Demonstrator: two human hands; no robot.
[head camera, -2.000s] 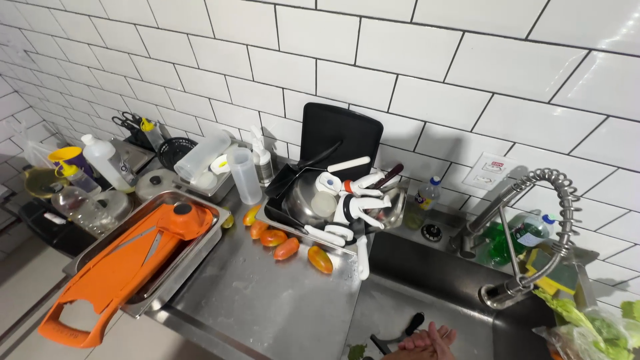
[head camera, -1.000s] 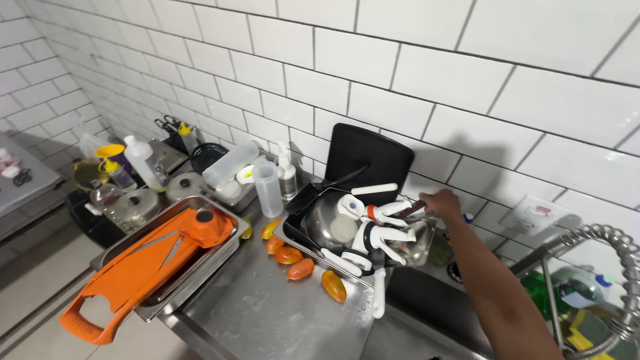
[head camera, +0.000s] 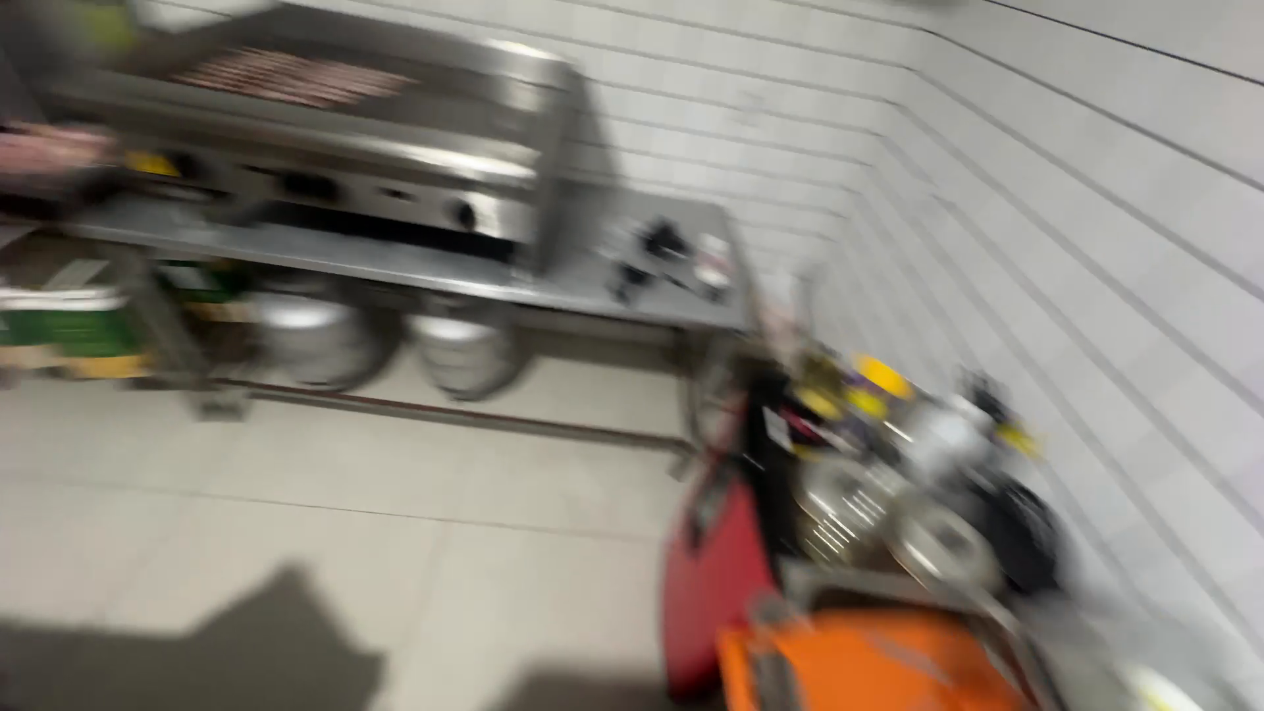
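Observation:
Neither my left hand nor my right hand shows in the view, which is strongly blurred. An orange mandoline slicer (head camera: 869, 662) lies across a steel tray (head camera: 1027, 642) at the bottom right. Behind it are glass-like lids (head camera: 943, 543), a black round basket (head camera: 1017, 533), a pale bottle (head camera: 948, 434) and yellow-topped containers (head camera: 882, 377). On the far side stands a steel griddle (head camera: 375, 148) with rows of pinkish food (head camera: 291, 77) on top. A hand (head camera: 54, 153) at the left edge, by the griddle's front, seems to be another person's.
The griddle stands on a steel table (head camera: 395, 267) with small dark and white items (head camera: 662, 252) at its right end. Beneath are round metal vessels (head camera: 316, 336) and green boxes (head camera: 89, 321). A red panel-like object (head camera: 716, 592) stands beside the counter, by the tiled floor (head camera: 375, 553).
The view has swung far left, from the sink to the griddle. My right hand, which was at the utensils by the wall a second ago, is out of view.

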